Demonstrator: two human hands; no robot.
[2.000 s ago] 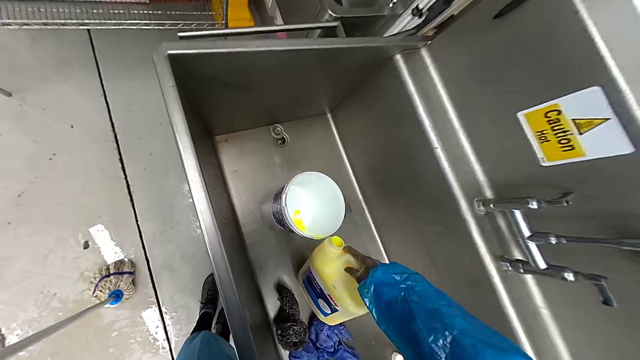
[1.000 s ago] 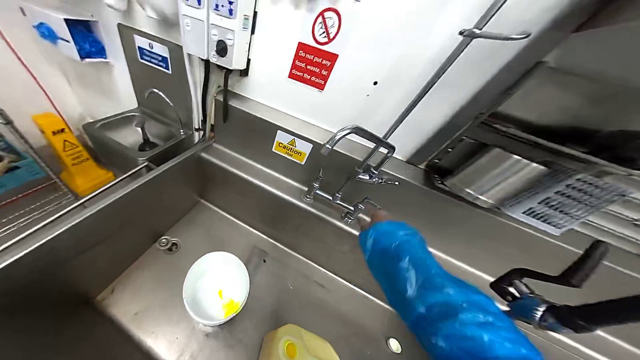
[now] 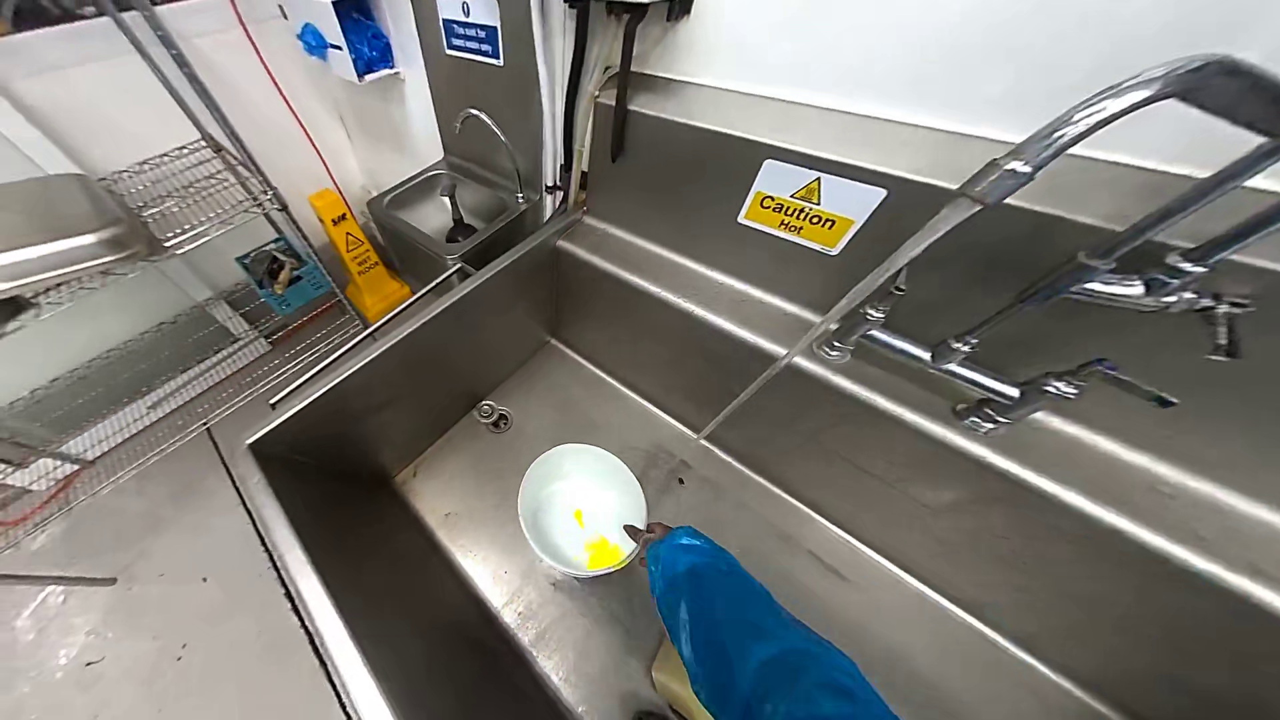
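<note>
My right hand (image 3: 648, 538), below a blue plastic sleeve, grips the right rim of a white bucket (image 3: 560, 500) with yellow liquid at its bottom. The bucket stands on the floor of a deep stainless steel sink (image 3: 790, 590). From the spout of a chrome tap (image 3: 1080, 130) a stream of water (image 3: 840, 310) falls into the sink, to the right of the bucket and outside it. A pale yellow jug (image 3: 676, 684) is partly hidden under my sleeve. My left hand is out of view.
A drain fitting (image 3: 493, 416) lies behind the bucket. Past the sink's left wall are a small hand basin (image 3: 440, 215), a yellow wet floor sign (image 3: 360, 260) and a wire shelf rack (image 3: 190, 200). A caution sign (image 3: 812, 207) is on the splashback.
My right hand held the yellow jug, then was at the tap, and now is at the bucket's rim. Water now runs from the spout. The view has turned a lot.
</note>
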